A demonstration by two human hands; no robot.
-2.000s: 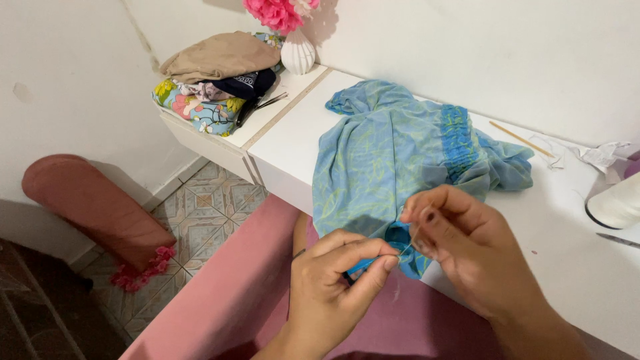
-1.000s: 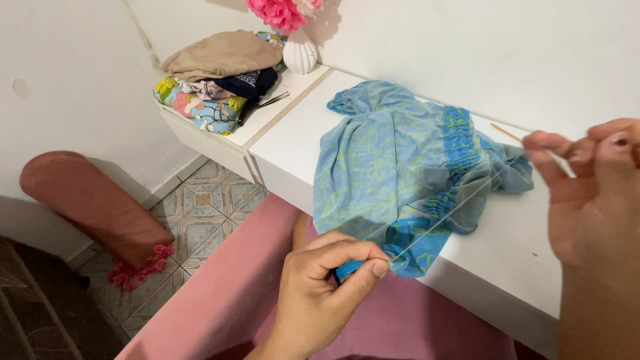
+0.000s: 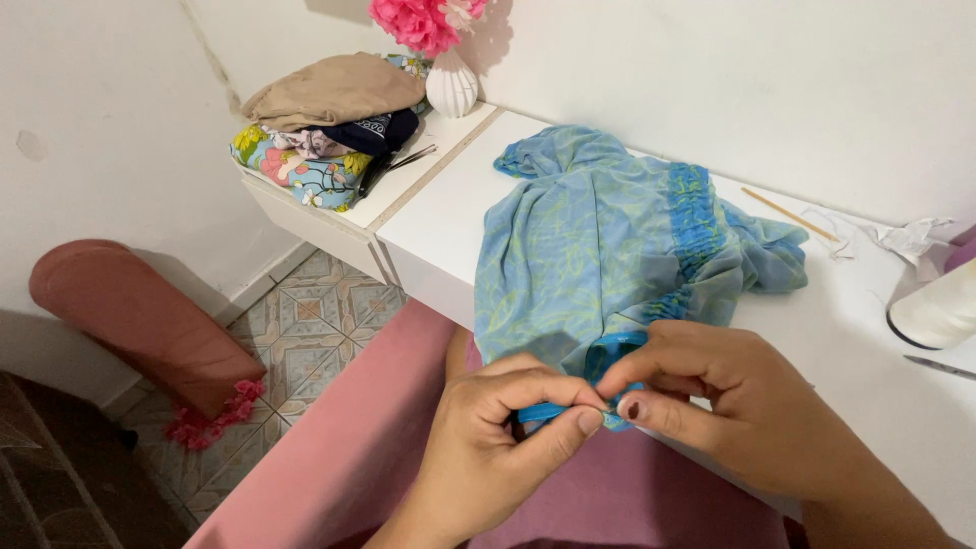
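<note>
A blue garment with a yellow-green pattern (image 3: 557, 252) lies on the white tabletop and hangs over its front edge toward me. My left hand (image 3: 511, 435) pinches the garment's bright blue edging (image 3: 543, 412) between thumb and forefinger. Close against it, my right hand (image 3: 701, 404) has thumb and forefinger together at the same spot of the edging. Whatever is between the right fingertips is too small to make out; no thread can be seen clearly. A gathered, elastic-looking band (image 3: 695, 217) crosses the garment's right part.
Folded cloths (image 3: 335, 91), scissors (image 3: 389, 169) and a white vase (image 3: 452, 84) with pink flowers are at the back left. On the right are a thin wooden stick (image 3: 789, 213), crumpled paper (image 3: 911, 238), a white cylindrical object (image 3: 938, 309) and a dark, thin tool (image 3: 939, 367).
One second ago my right hand was far out to the right, with a thread stretched from the edging. It is now back beside my left hand, which still pinches the edging.
</note>
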